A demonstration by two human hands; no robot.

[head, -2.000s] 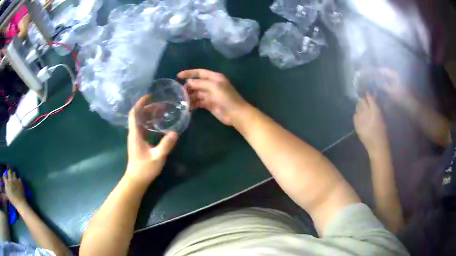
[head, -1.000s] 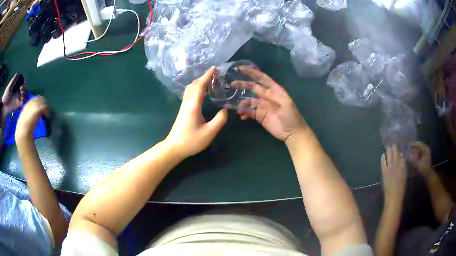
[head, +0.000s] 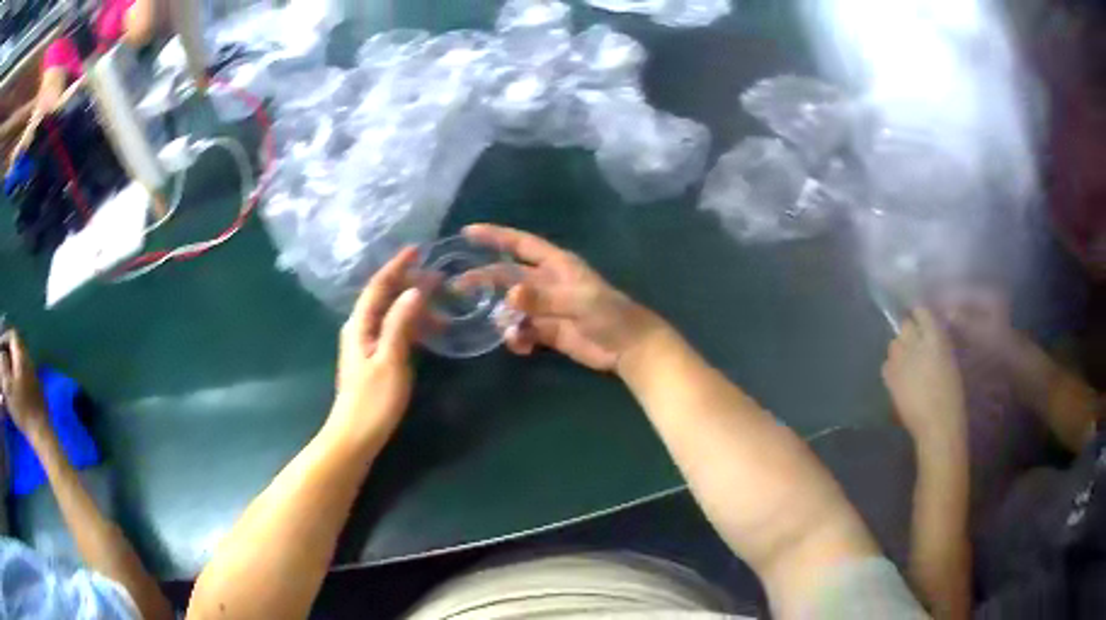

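Note:
A clear round plastic container [head: 465, 298] is held above the green table between my two hands, its ringed face towards me. It has no bag on it that I can see. My left hand [head: 391, 337] holds its left rim with thumb and fingers. My right hand [head: 560, 300] holds its right side, with the fingers partly behind the clear plastic and the thumb in front.
A heap of bagged containers [head: 364, 170] lies beyond my hands, with more bags [head: 776, 188] at right. Red and white cables [head: 249, 200] loop by a post and white strip [head: 100, 246]. A neighbour's hand [head: 924, 369] is at right, another near blue cloth [head: 61, 424] at left.
The container has been turned in my hands, and its ringed face now shows flat to me. My right hand now grips its side. The view has swung right, then partly back left.

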